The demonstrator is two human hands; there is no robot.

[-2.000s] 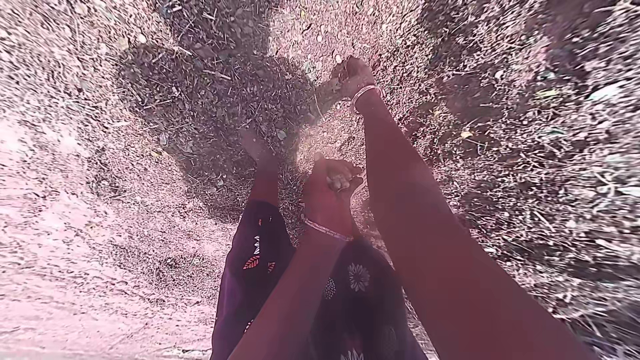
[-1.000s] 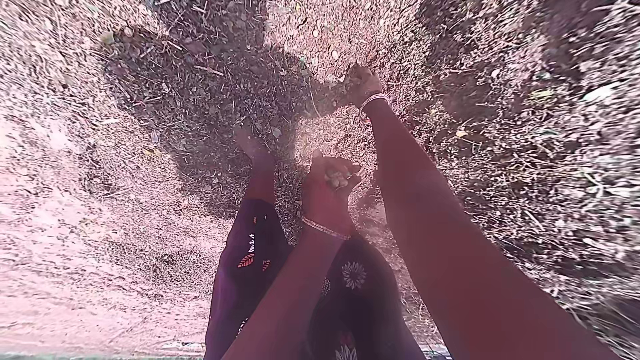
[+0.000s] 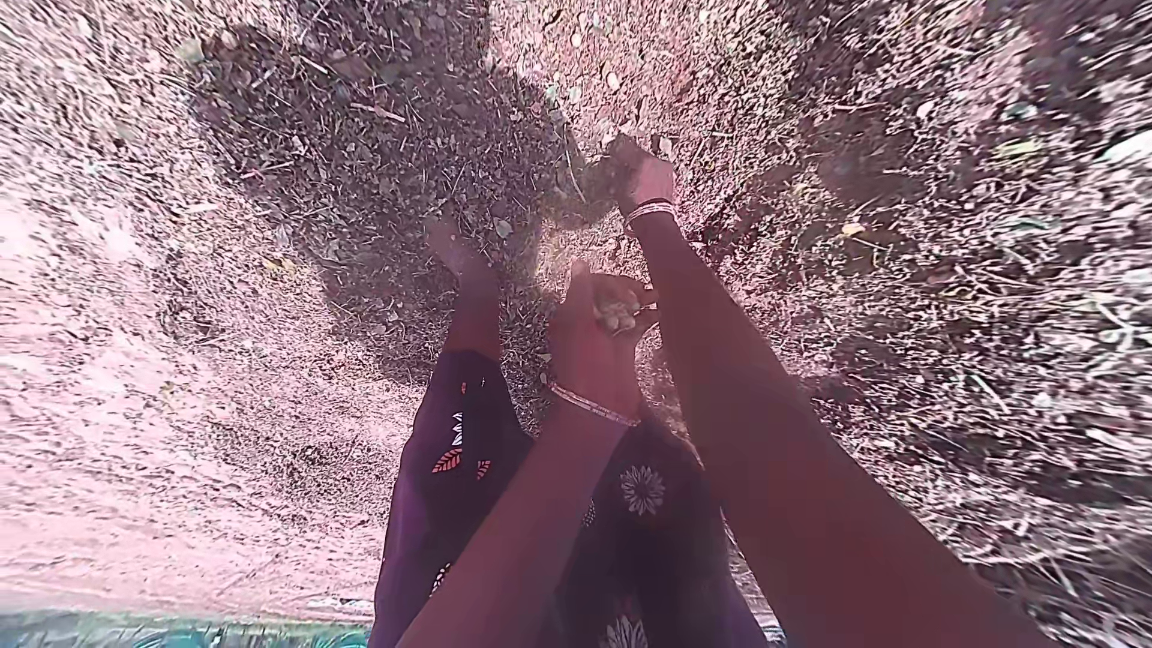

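Note:
My left hand (image 3: 598,328), with a bangle at the wrist, is palm up in front of my lap, its fingers curled around several small pale lumps (image 3: 616,310); I cannot tell whether they are nuts, pods or stones. Farther out, my right hand (image 3: 643,175), also with bangles, is low over the littered ground (image 3: 612,81). Its fingertips are in dark shade and blur into the debris, so what they touch or hold is hidden. A thin stalk (image 3: 573,171) lies just left of those fingers.
My bare foot (image 3: 454,247) rests on the ground left of my hands, below the dark patterned cloth (image 3: 468,432) over my legs. Dry leaves and twigs cover the shaded soil. Denser dry stalks (image 3: 1035,360) lie at the right. A green strip (image 3: 180,630) runs along the bottom left.
My right hand has moved slightly down and to the right in view since the earliest frame. My left hand has stayed curled around the pale lumps.

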